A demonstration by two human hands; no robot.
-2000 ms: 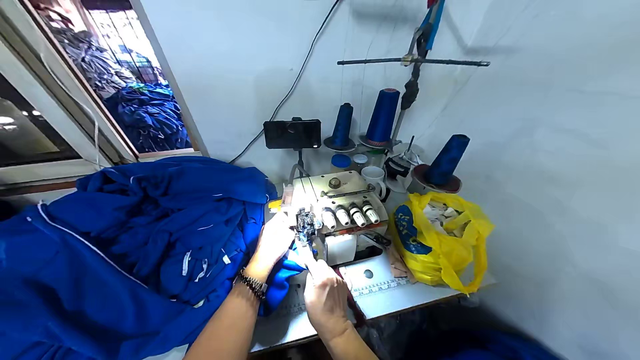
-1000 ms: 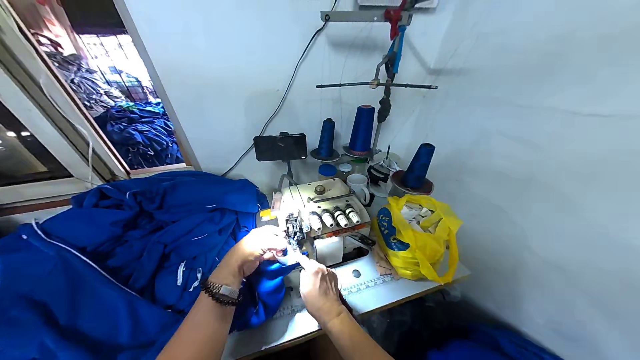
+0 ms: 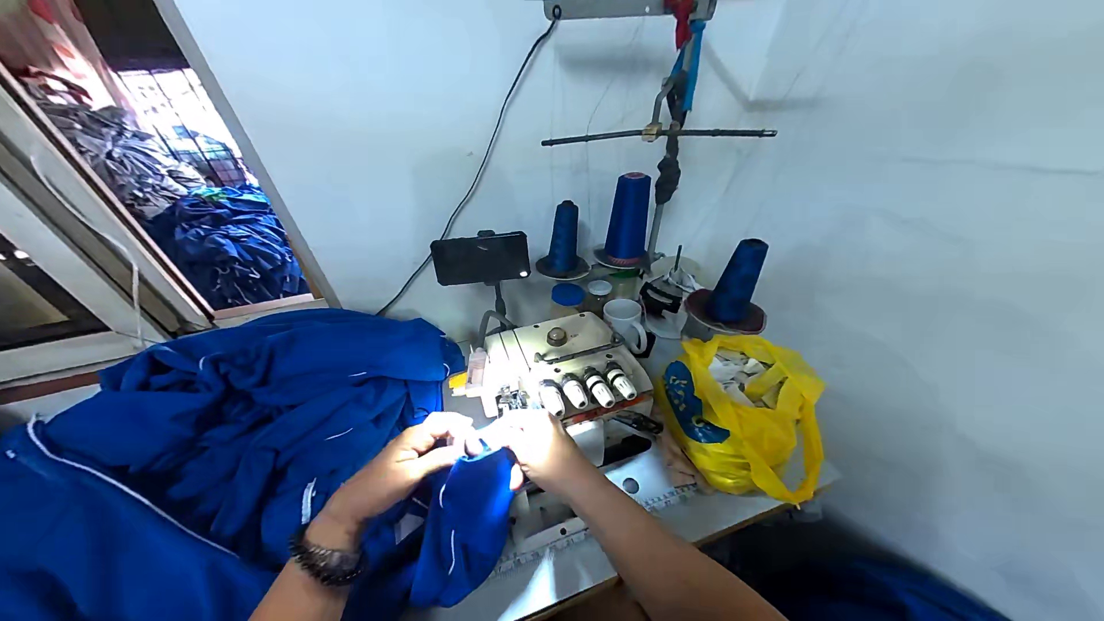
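Both hands meet in front of the serger sewing machine (image 3: 569,358), whose row of tension dials faces me. My left hand (image 3: 414,461), with a dark beaded bracelet at the wrist, pinches the top edge of a blue fabric piece (image 3: 470,526) with white piping. Fingers of my right hand (image 3: 539,444) close on the same edge, just right of the left fingertips. The piece hangs below the hands over the machine's front edge. More blue fabric (image 3: 285,414) lies heaped to the left. The fingertips are overexposed by bright light, so their exact grip is hard to see.
Blue thread cones (image 3: 628,216) stand behind the machine, near a white mug (image 3: 623,321) and small jars. A phone on a holder (image 3: 481,258) rises at the back left. A filled yellow plastic bag (image 3: 746,414) sits right of the machine, near the table edge (image 3: 742,522).
The hands have come away from the needle area toward me, and the blue piece now hangs from them in fuller view. The view has shifted somewhat.
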